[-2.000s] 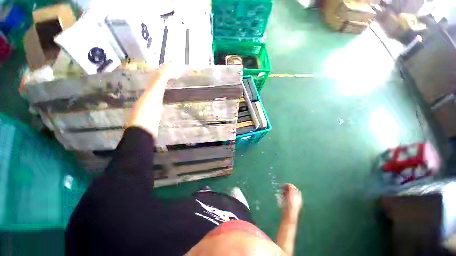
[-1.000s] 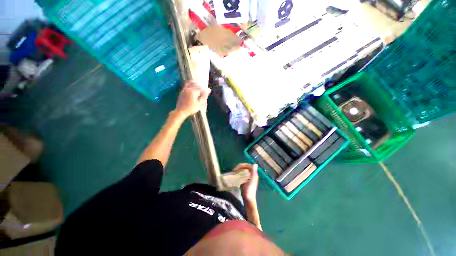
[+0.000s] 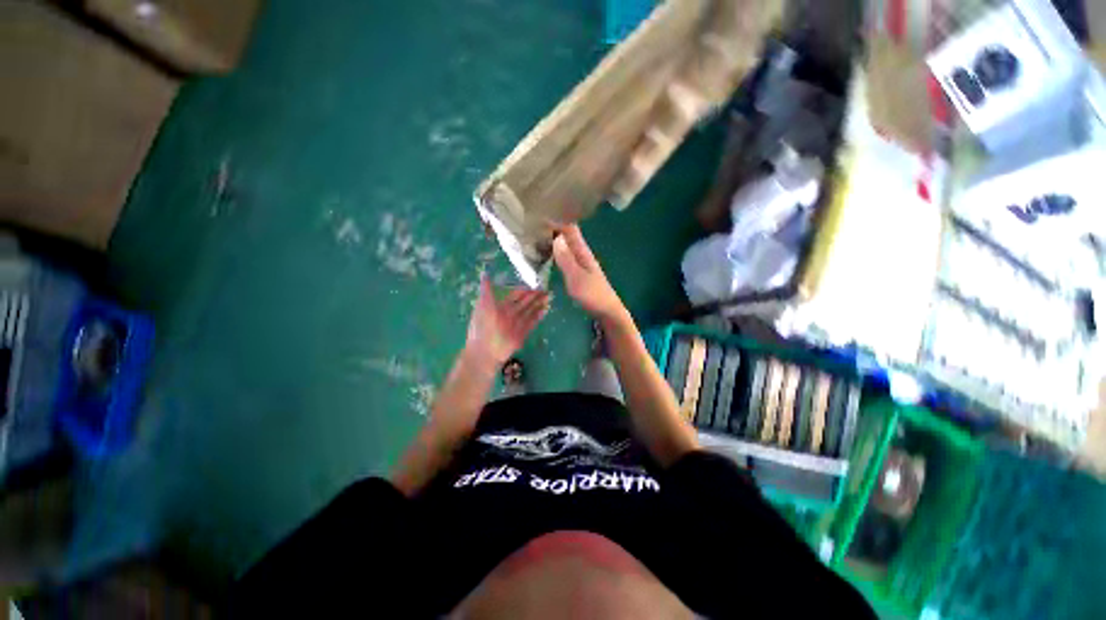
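Note:
A weathered wooden pallet [image 3: 606, 133] is tilted up and seen nearly edge-on at upper centre, its near end pointing towards me. My right hand [image 3: 585, 276] is at the near end, with its fingertips against the wood; the grip is partly hidden. My left hand [image 3: 507, 325] is just below the near corner, palm up with fingers apart, and holds nothing. Whether its fingertips touch the pallet is unclear.
Right: a table [image 3: 891, 230] with white boxes [image 3: 995, 73], a teal crate [image 3: 764, 406] of packed strips, a green crate [image 3: 904, 497], and white plastic [image 3: 770, 230]. Left: large cartons [image 3: 73, 121] and a blue crate [image 3: 107, 375]. Green floor [image 3: 303, 279] lies between.
The view has turned left, so the table and crates now show further right. The pallet has swung with me and now slants up to the right. My left hand has let go of its edge.

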